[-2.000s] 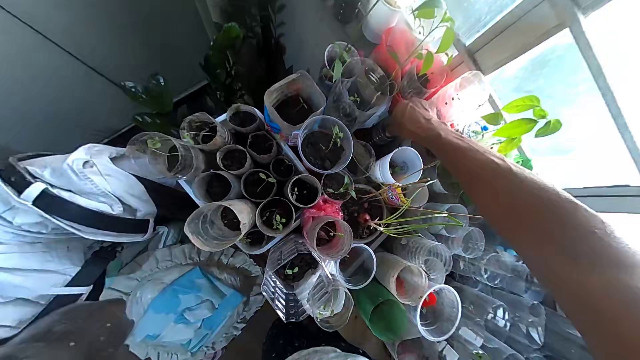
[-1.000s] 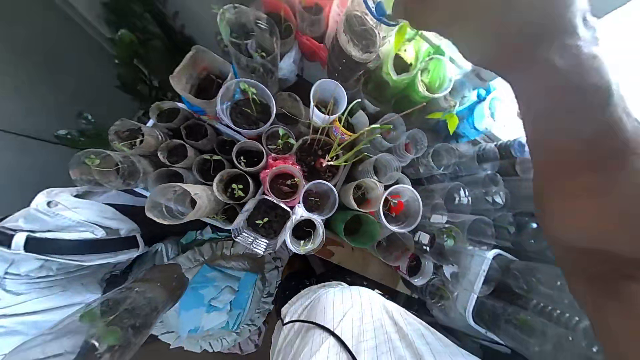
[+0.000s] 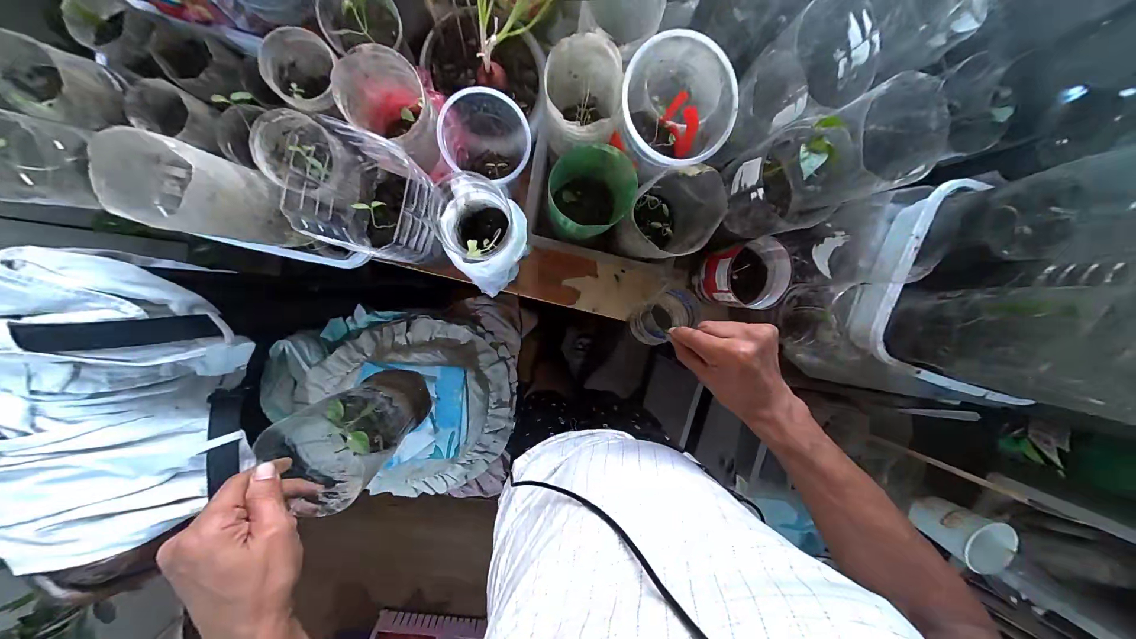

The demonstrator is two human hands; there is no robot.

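Observation:
My left hand (image 3: 248, 537) grips the rim of a clear plastic cut-bottle pot (image 3: 342, 435), tilted, with soil and a green seedling inside. It is over a basin with a ruffled cloth cover. At the shelf's front edge, my right hand (image 3: 732, 364) has its thumb and fingertips at the rim of a small clear plastic container (image 3: 664, 317). Whether its grip is firm cannot be told. Just right of that container is a pot with a red label (image 3: 744, 273), holding dark soil. A green plastic pot (image 3: 592, 193) stands behind on the shelf.
Many plastic cups and cut bottles with seedlings crowd the wooden shelf (image 3: 568, 277). A white-rimmed clear tub (image 3: 896, 266) is at the right. White-and-black fabric (image 3: 106, 399) lies at the left beside the ruffled basin cover (image 3: 493, 390). A white cup (image 3: 990, 546) lies low at the right.
My right hand has come down from the upper right, among the far pots, to the shelf's front edge. The seedling pot at lower left was in view a second ago. The view has moved closer to the shelf edge.

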